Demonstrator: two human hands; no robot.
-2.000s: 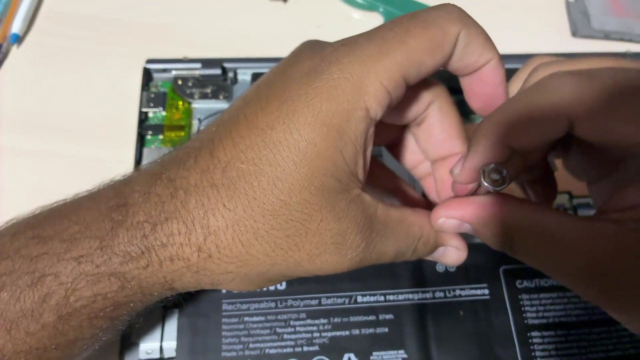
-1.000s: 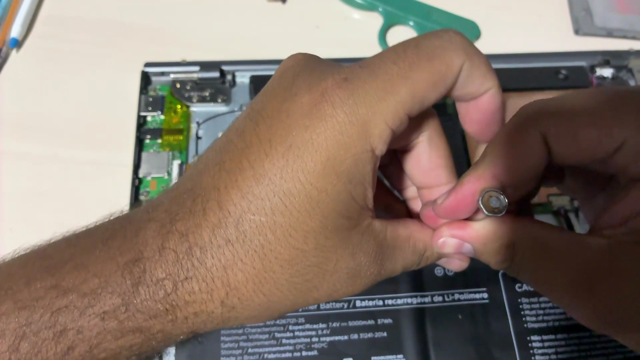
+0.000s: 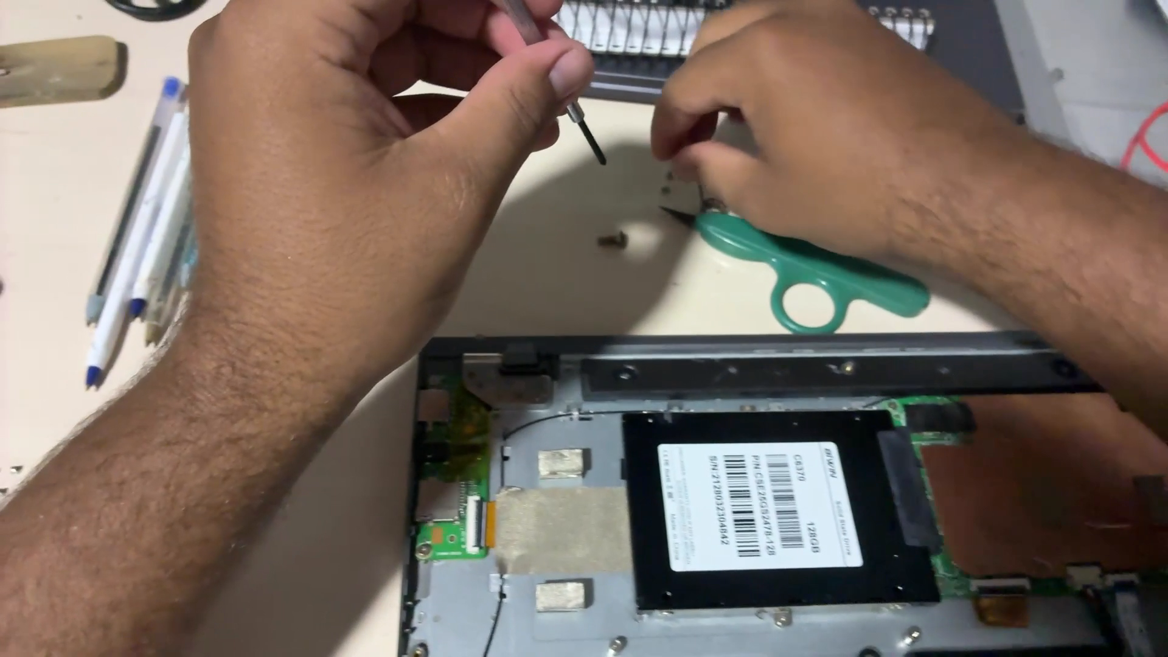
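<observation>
My left hand (image 3: 365,182) grips a small screwdriver (image 3: 584,132), its thin dark tip pointing down to the right above the table. My right hand (image 3: 785,119) is lowered to the tabletop near several tiny screws (image 3: 667,190), thumb and forefinger close together; whether it pinches a screw cannot be seen. Another screw (image 3: 612,240) lies left of the green thread snips (image 3: 821,265). Below both hands sits an opened laptop (image 3: 566,420) with a black solid state drive (image 3: 776,593) bearing a white label, beside a copper-coloured sheet (image 3: 1031,493).
Several pens (image 3: 137,237) lie at the left, partly behind my left forearm. A spiral-bound notebook (image 3: 630,27) rests on a dark flat object at the back. A worn tan strip (image 3: 59,71) is at the upper left, and a red cable loop (image 3: 1150,141) at the far right.
My hands have moved apart from where they met over the laptop; the right one is now at the screws beyond it. The view has shifted up the table, showing the drive and pens.
</observation>
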